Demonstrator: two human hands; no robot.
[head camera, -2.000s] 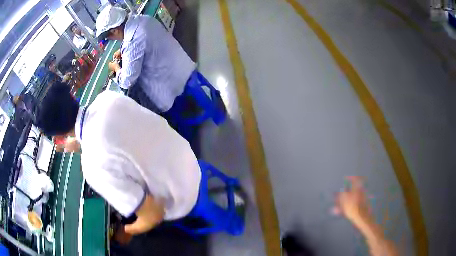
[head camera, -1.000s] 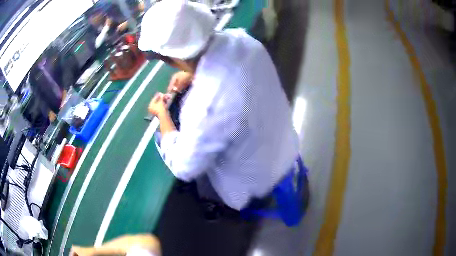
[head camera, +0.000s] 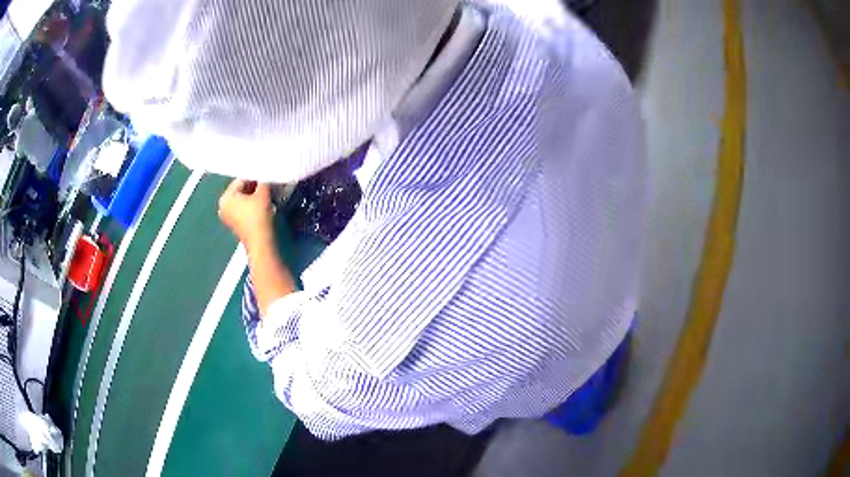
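Neither of my hands is in the picture. Nearest in front of me, a seated person in a striped shirt (head camera: 466, 252) and a pale striped cap (head camera: 270, 79) leans over the green bench (head camera: 224, 401). That person's hand (head camera: 247, 212) is raised over the bench with bent fingers. What it holds, if anything, is too small to tell. The other hand is hidden by the cap and body. A dark, speckled area shows beside the person's chest; I cannot tell what it is.
A blue bin (head camera: 138, 179) and a small red bin (head camera: 87, 264) stand beyond white strips on the bench's far side. Cables and a white crumpled item (head camera: 40, 432) lie at the lower left. A blue stool (head camera: 592, 387) is under the person. A yellow floor line (head camera: 713, 252) runs along the right.
The view has come closer to the person in the striped shirt, who now fills the middle. The forearm at the bottom edge one second ago is gone. The white-shirted person seen earlier has left the view.
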